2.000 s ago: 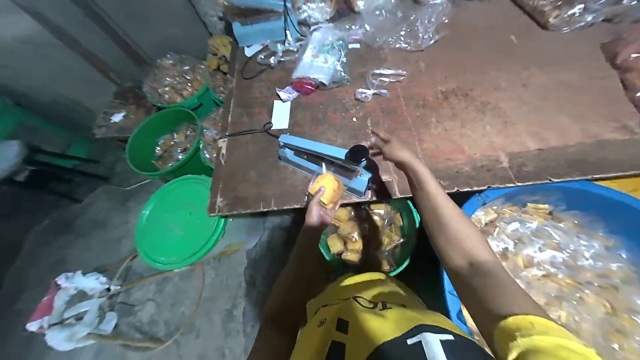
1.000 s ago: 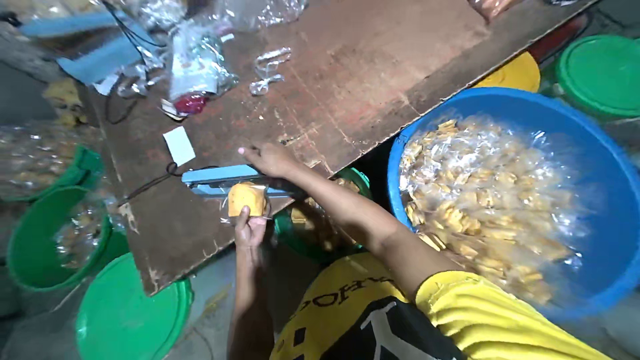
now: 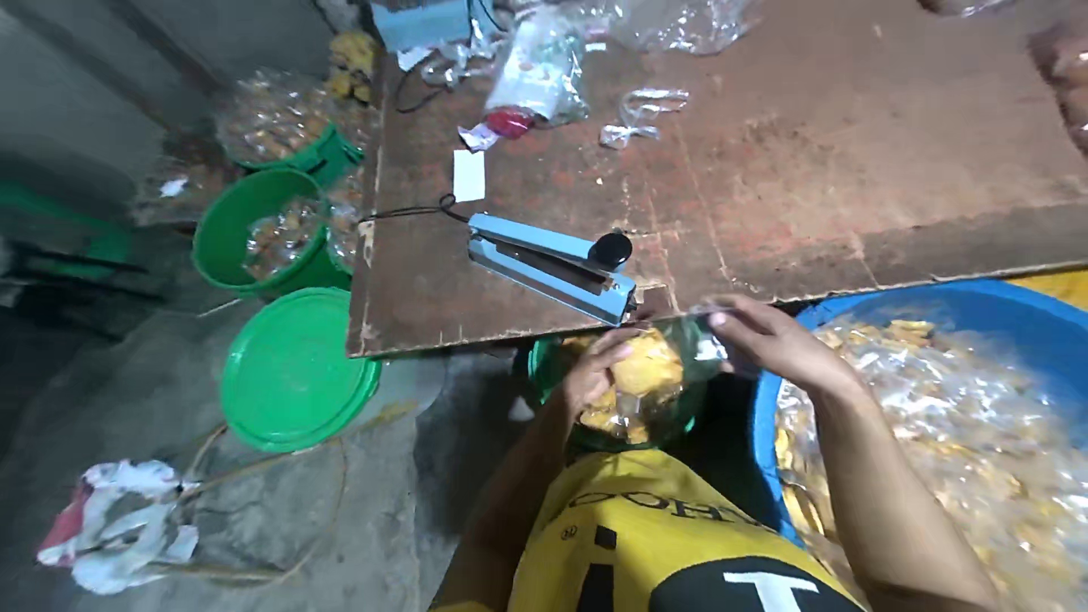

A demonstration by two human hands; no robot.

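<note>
A clear plastic bag of yellow-brown baked pieces (image 3: pixel 648 364) is held over a green bucket (image 3: pixel 544 361) in front of my body. My left hand (image 3: pixel 599 370) has its fingers on the filled part of the bag. At the bag's empty end, my right hand (image 3: pixel 756 336) pinches the clear film, which is partly blurred. On the wooden table, close to its front edge, lies a light-blue hand impulse sealer (image 3: pixel 544 259) with a black round knob and a cord leading left; neither hand touches it. Other packed pieces show in the bucket below.
The brown table (image 3: pixel 799 170) bears plastic bags (image 3: pixel 540 68), a white card (image 3: pixel 468 175) and another blue sealer (image 3: pixel 425 24). A large blue tub (image 3: pixel 769 425) of packed pieces stands right. Left are green buckets (image 3: pixel 217 246), a green lid (image 3: pixel 293 370) and a plastic sack (image 3: pixel 136 535) on the floor.
My right hand has left the sealer and taken hold of the bag's end. My left hand has drawn the bag off the sealer to the bucket.
</note>
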